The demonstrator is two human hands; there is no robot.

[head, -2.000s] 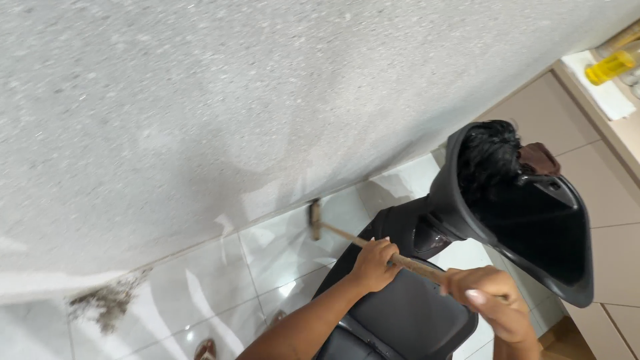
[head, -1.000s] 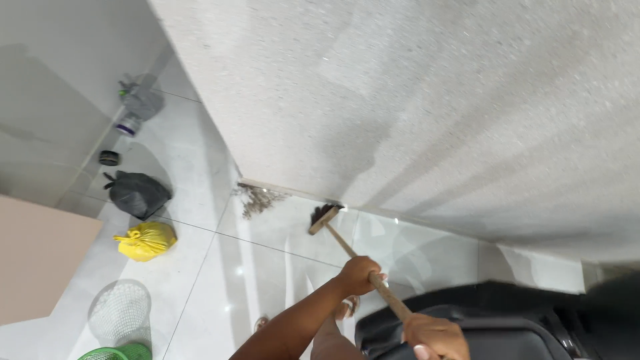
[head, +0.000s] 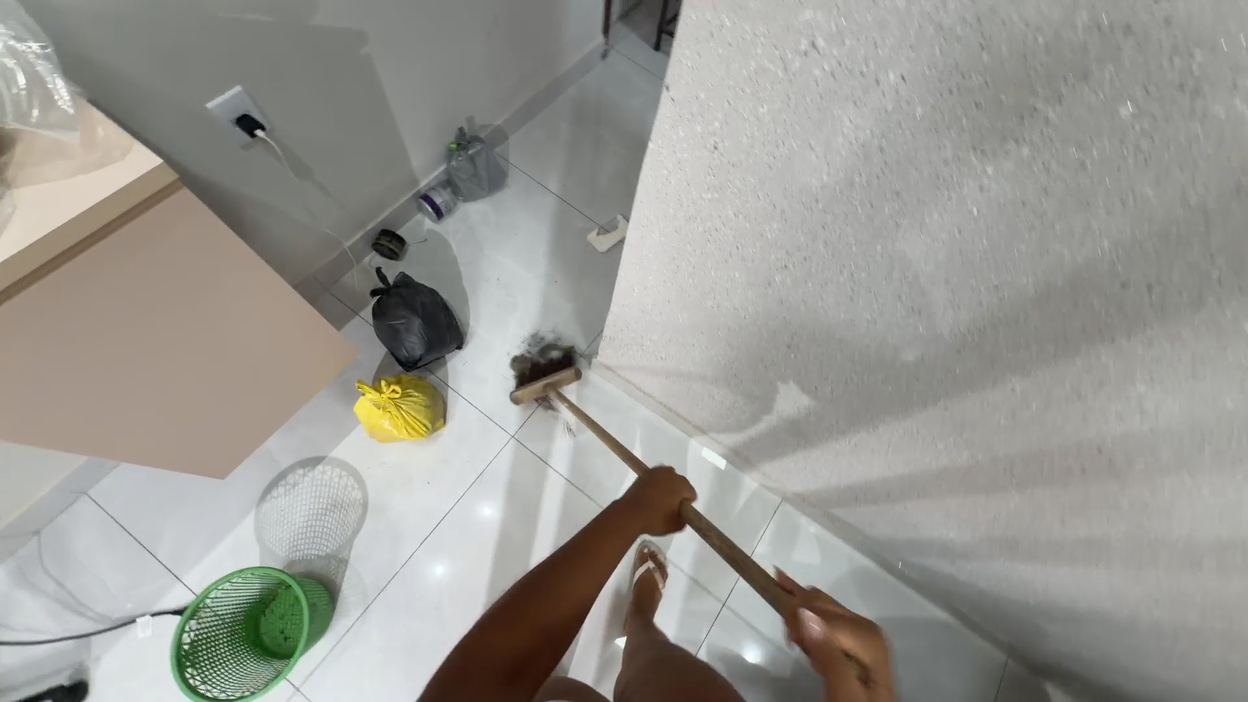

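A broom with a wooden head and dark bristles stands on the white tiled floor near the wall's corner. Its bristles touch a dark pile of loose hair-like debris. My left hand is closed around the middle of the wooden handle. Lower right, my right hand grips the handle near its upper end. A few thin strands lie on the tile just behind the broom head.
Left of the broom, a tied black bag and a tied yellow bag sit on the floor. A green mesh basket stands lower left. Beside the left wall are a roll of black tape, a jar and a clear bag. The speckled wall borders the right.
The broom has moved along the wall's base to its corner, and its head now meets the debris, which lay apart from it one second ago. The view has swung left, away from the black basin.
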